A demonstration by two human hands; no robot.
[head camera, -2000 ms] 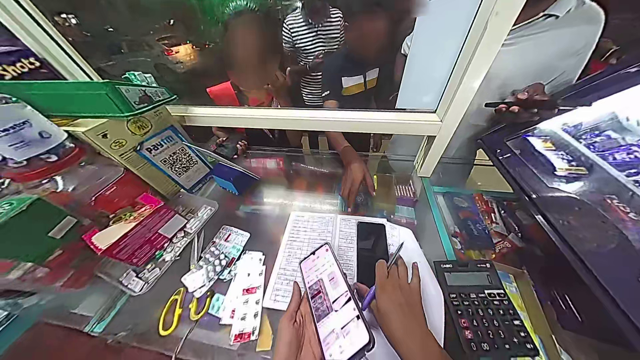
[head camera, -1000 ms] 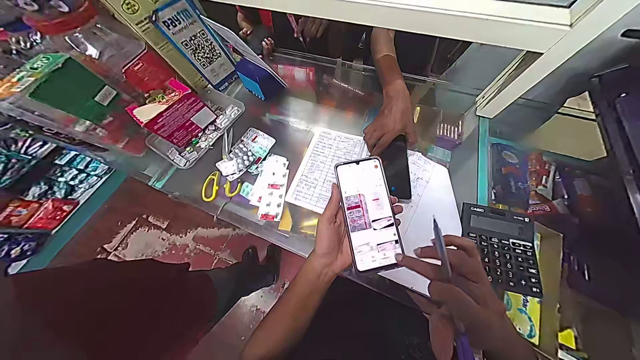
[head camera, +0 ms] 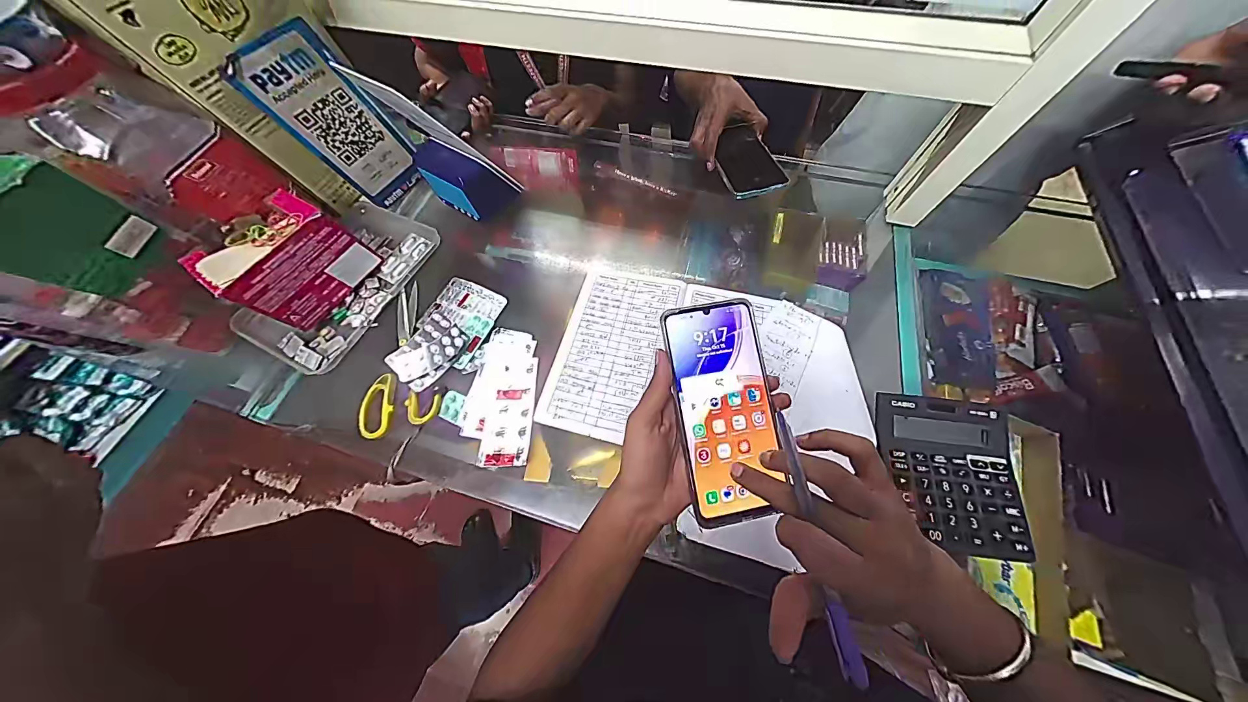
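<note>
A smartphone point(head camera: 721, 419) with a lit home screen of app icons lies in my left hand point(head camera: 648, 448), whose fingers wrap its sides. My right hand point(head camera: 848, 517) holds a purple pen point(head camera: 798, 468) between its fingers, with a fingertip at the lower part of the phone screen. Under and behind the phone, handwritten paper sheets point(head camera: 609, 351) lie on the glass counter. A Casio calculator point(head camera: 951, 478) is to the right of my right hand. Left of the papers are blister packs of tablets point(head camera: 444, 336), white-and-red medicine strips point(head camera: 507, 400) and yellow-handled scissors point(head camera: 377, 405).
An open plastic box of blister packs point(head camera: 419, 239) and a payment QR stand point(head camera: 327, 117) occupy the counter's left. Beyond the window frame point(head camera: 780, 49), other people's hands rest at the counter; one person's hand point(head camera: 726, 112) holds a dark phone point(head camera: 751, 166). Shelving stands at right.
The phone screen has switched from a page with pictures to the home screen. The dark phone that lay on the papers is now in another person's hand at the counter's far edge.
</note>
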